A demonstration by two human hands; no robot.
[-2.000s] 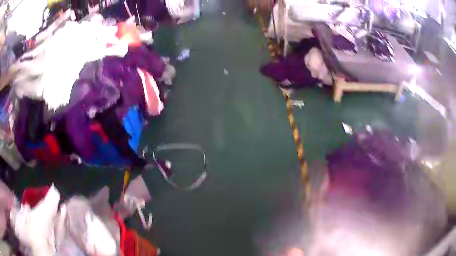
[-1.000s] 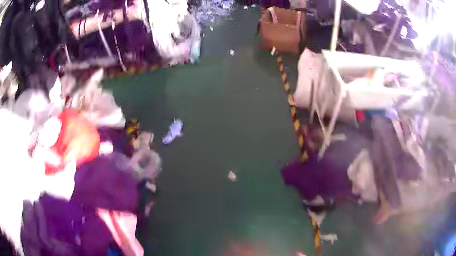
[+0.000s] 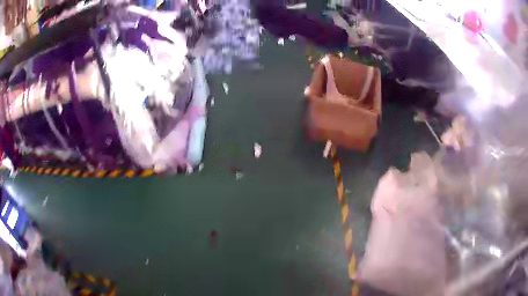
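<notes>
Neither of my hands is in view. Ahead on the green floor [image 3: 257, 202] stands a brown open box [image 3: 345, 127] with pale strips over its rim, beside the yellow-black striped tape [image 3: 344, 214]. A pale pinkish-white sack [image 3: 405, 228] stands nearer at the right. The picture is blurred, and what is inside the box cannot be made out.
At the left, a large bundle of purple and white cloth [image 3: 145, 92] lies behind striped tape [image 3: 87, 171]. A pale blue-white patterned heap [image 3: 228, 37] is at the back. Clear plastic [image 3: 486, 231] is at the right. Small scraps [image 3: 257, 150] lie on the floor.
The view has moved forward along the aisle. The brown box and left bundle appear nearer and lower. The white table-like frame and nearby purple cloth have left view.
</notes>
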